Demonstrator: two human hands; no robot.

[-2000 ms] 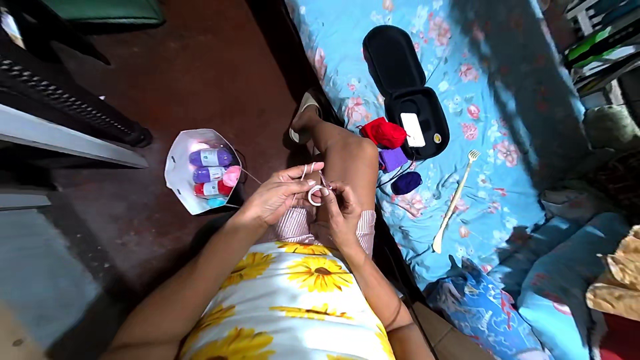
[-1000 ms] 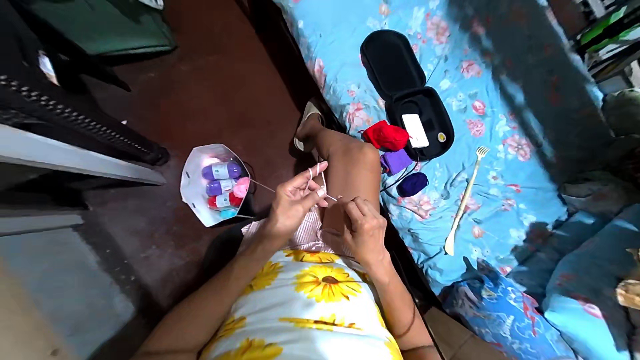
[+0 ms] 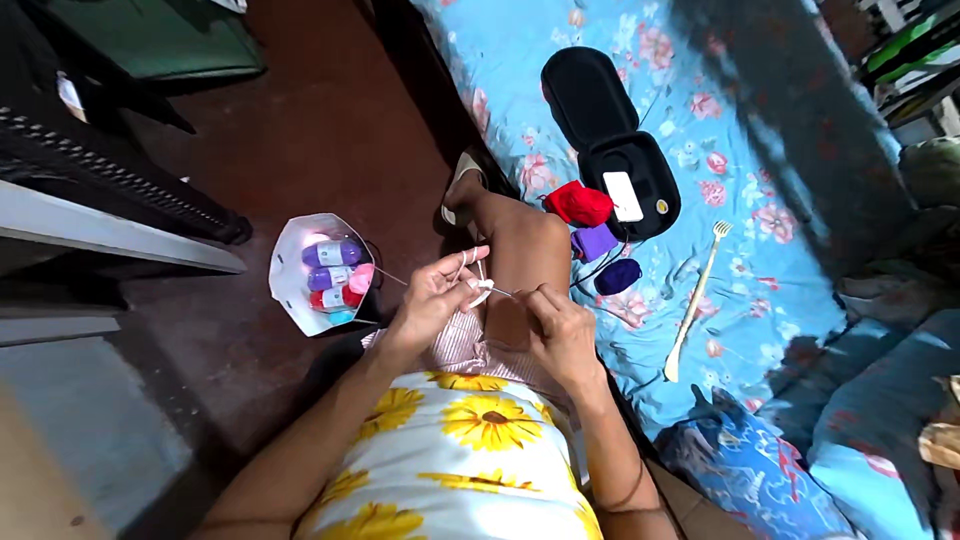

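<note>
My left hand [image 3: 439, 300] pinches a small white crochet piece [image 3: 481, 292] between thumb and fingers, with white yarn looped over its raised index finger. A thin crochet hook [image 3: 502, 291] runs from my closed right hand [image 3: 559, 330] to that piece, its tip at the white loops. From my left hand a strand of yarn [image 3: 390, 277] leads to a white container [image 3: 289, 289] on the floor at left. Inside it lie several yarn skeins, among them a purple one [image 3: 331, 253], a red one [image 3: 330, 299] and a pink one [image 3: 361, 278].
On the floral bedsheet [image 3: 705, 150] at right lie an open black case [image 3: 652, 150] holding a white object [image 3: 623, 196], red yarn [image 3: 579, 204], a purple bundle [image 3: 594, 242], dark blue yarn [image 3: 618, 277] and a back scratcher [image 3: 699, 300]. Dark furniture [image 3: 112, 180] stands at left.
My hands were close together at the white piece two seconds ago, then my right hand drew off to the right. The hook now shows between them at the piece.
</note>
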